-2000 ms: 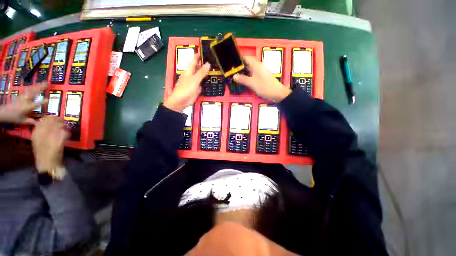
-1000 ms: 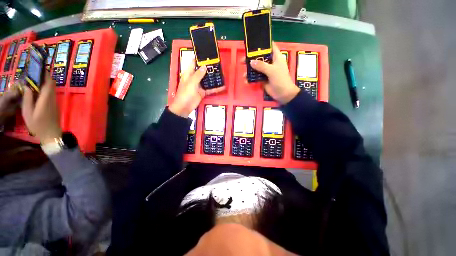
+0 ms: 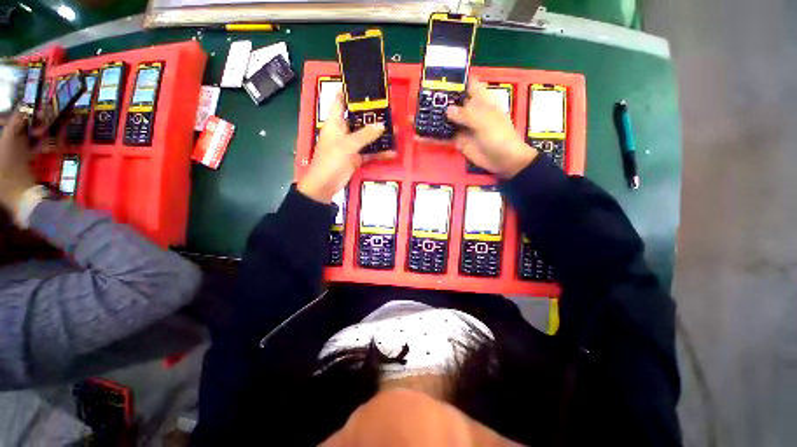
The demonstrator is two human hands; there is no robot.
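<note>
My left hand (image 3: 336,153) holds a yellow-trimmed keypad phone (image 3: 363,70) with a dark screen above the red phone tray (image 3: 441,280), its thumb on the keys. My right hand (image 3: 491,131) holds a second keypad phone (image 3: 448,54), its screen partly lit white, its thumb at the keypad. The two phones are apart and upright. Phones with lit white screens lie in the tray's front row and in some back slots. My sleeves and hands partly hide the end slots.
A teal pen (image 3: 627,142) lies right of the tray. Loose batteries (image 3: 268,79) and a red-orange one (image 3: 212,141) lie to the left. Beyond them is another red tray (image 3: 179,131) of phones, with a neighbour's grey sleeve (image 3: 96,253). A yellow pen (image 3: 251,27) lies behind.
Both phones rose out of the tray area and moved apart. The right phone's screen turned from dark to partly lit. The neighbour's arm shifted left.
</note>
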